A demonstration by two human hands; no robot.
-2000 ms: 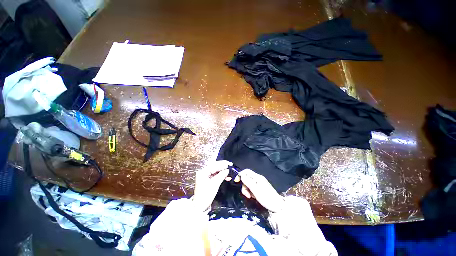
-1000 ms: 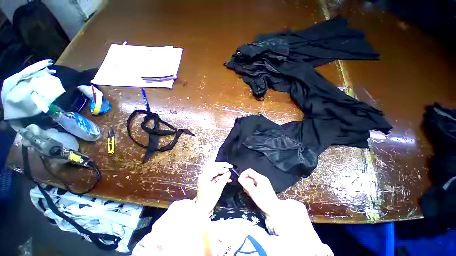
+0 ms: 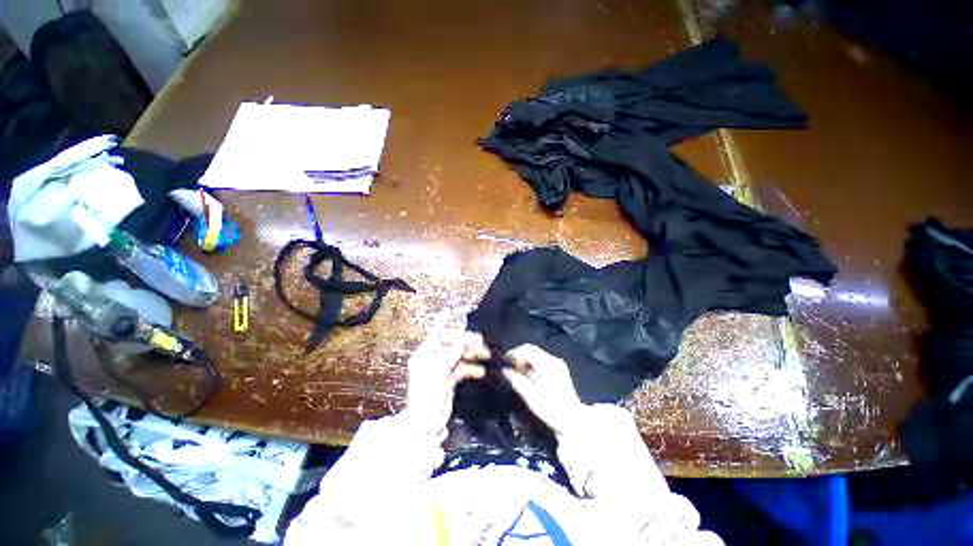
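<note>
A black garment (image 3: 565,320) lies at the table's near edge, and part of it rises between my hands. My left hand (image 3: 443,373) pinches the black cloth from the left with its fingertips. My right hand (image 3: 542,382) pinches the same cloth from the right, close to the left fingertips. The cloth hangs down between the hands towards my body. Any small tool or fastening in the fingertips is too small and blurred to tell.
Crumpled black garments (image 3: 683,203) lie beyond the work. A black strap (image 3: 333,286), small yellow-and-black cutter (image 3: 241,308), pen (image 3: 313,217) and white papers (image 3: 299,147) lie to the left. A corded tool (image 3: 107,317) and plastic bottle (image 3: 165,267) are far left. Black cloth (image 3: 944,331) is at the right edge.
The fingertips, earlier around a small thin item at the cloth, now pinch a raised piece of black cloth. Both hands have shifted slightly and more cloth shows between them.
</note>
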